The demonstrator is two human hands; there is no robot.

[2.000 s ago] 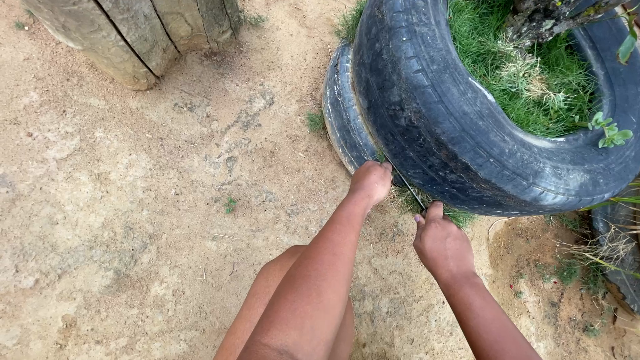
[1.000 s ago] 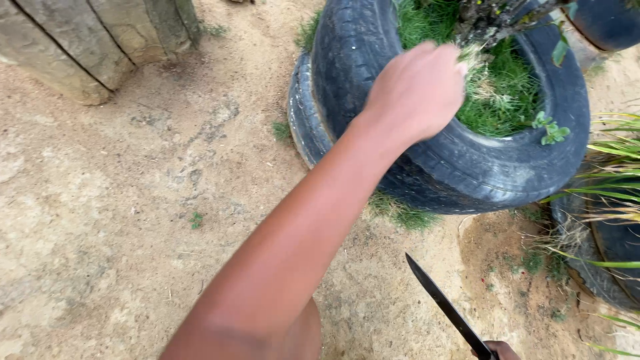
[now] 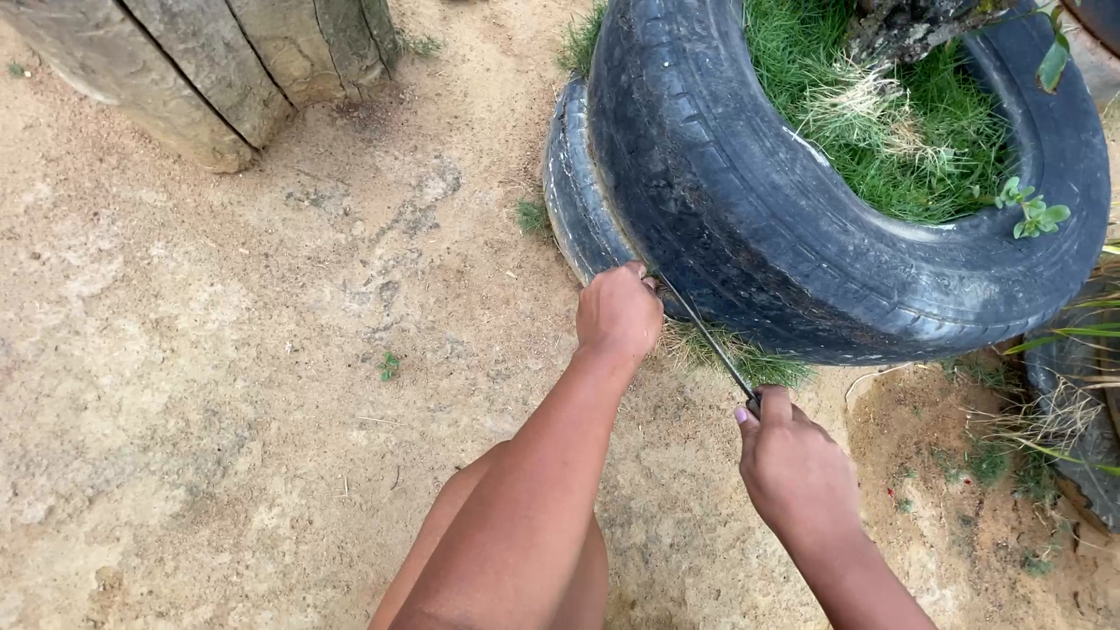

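My right hand [image 3: 796,464] is closed round the handle of a long knife [image 3: 710,343], its blade slanting up and left to the gap between two stacked tires. At the blade's far end my left hand [image 3: 619,311] is closed against the gap; a bit of green shows at its fingers, but what it grips is mostly hidden. The upper black tire [image 3: 700,175] overhangs the lower tire [image 3: 582,192]. Grass [image 3: 752,357] sticks out under the upper tire, beside the blade. More green grass [image 3: 927,175], with dry cut blades on top, fills the upper tire round a trunk [image 3: 919,31].
Upright wooden posts [image 3: 254,70] stand at the upper left. Sandy ground [image 3: 262,394] lies left of the tires. Another tire [image 3: 1072,394] and long-bladed plants are at the right edge. A small leafy plant [image 3: 1037,214] hangs over the upper tire's rim.
My left hand has moved from above the grass inside the upper tire down to the gap between the tires. My right hand has brought the knife up from the lower right to that gap.
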